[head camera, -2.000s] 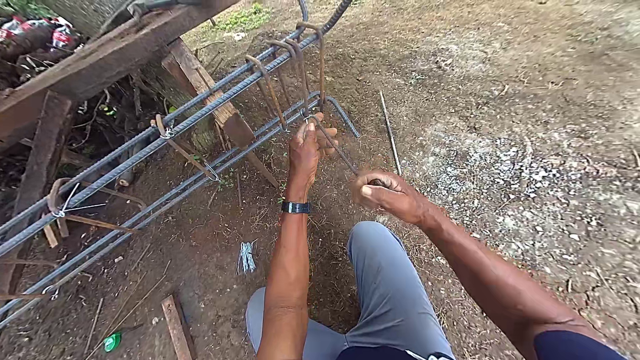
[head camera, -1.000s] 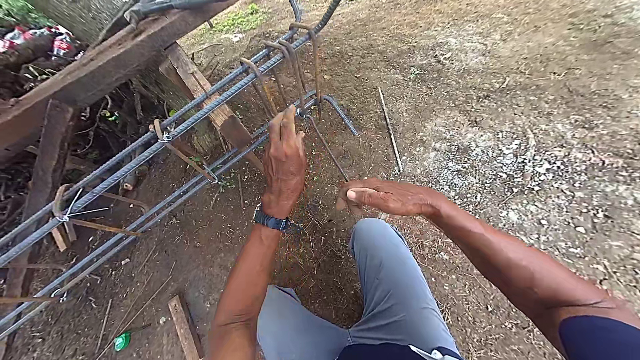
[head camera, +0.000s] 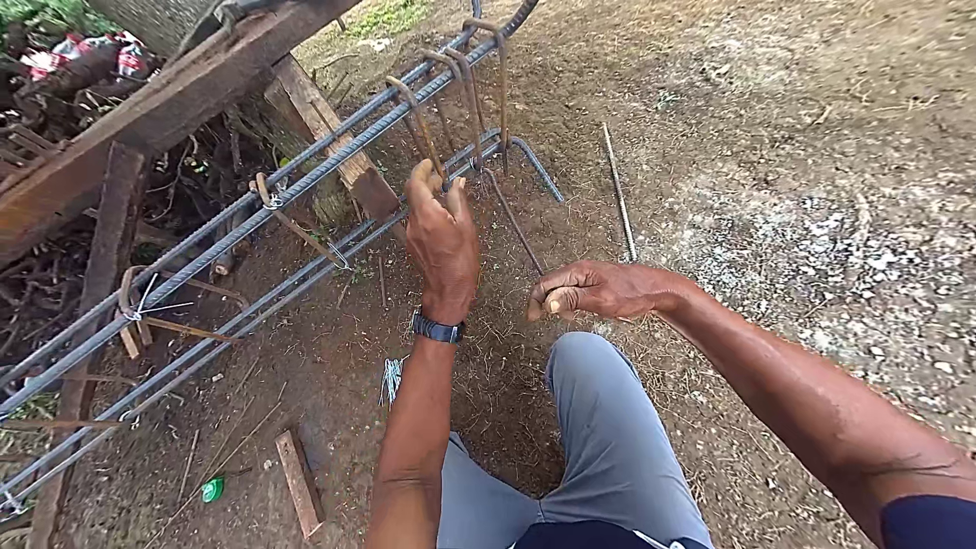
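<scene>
Long ribbed steel rebars (head camera: 335, 155) with bent steel stirrups (head camera: 467, 91) around them form a cage that runs diagonally across the left half. My left hand (head camera: 444, 240) is at the lower bars, its fingers raised beside a stirrup; whether they touch it I cannot tell. My right hand (head camera: 579, 292) is closed on the near end of a thin metal rod (head camera: 512, 221), whose far end meets the lower bar by the end stirrups. White tie wire (head camera: 137, 313) binds a stirrup further left.
A wooden beam (head camera: 175, 110) on posts stands at the upper left. On the ground lie a loose steel bar (head camera: 619, 194), a bundle of tie wires (head camera: 391, 380), a wood piece (head camera: 299, 484) and a green cap (head camera: 213, 489). A tree trunk and branches stand behind the beam.
My left hand was at the rod's far end two seconds ago and is now apart from it, a little to its left. My right hand stays on the near end.
</scene>
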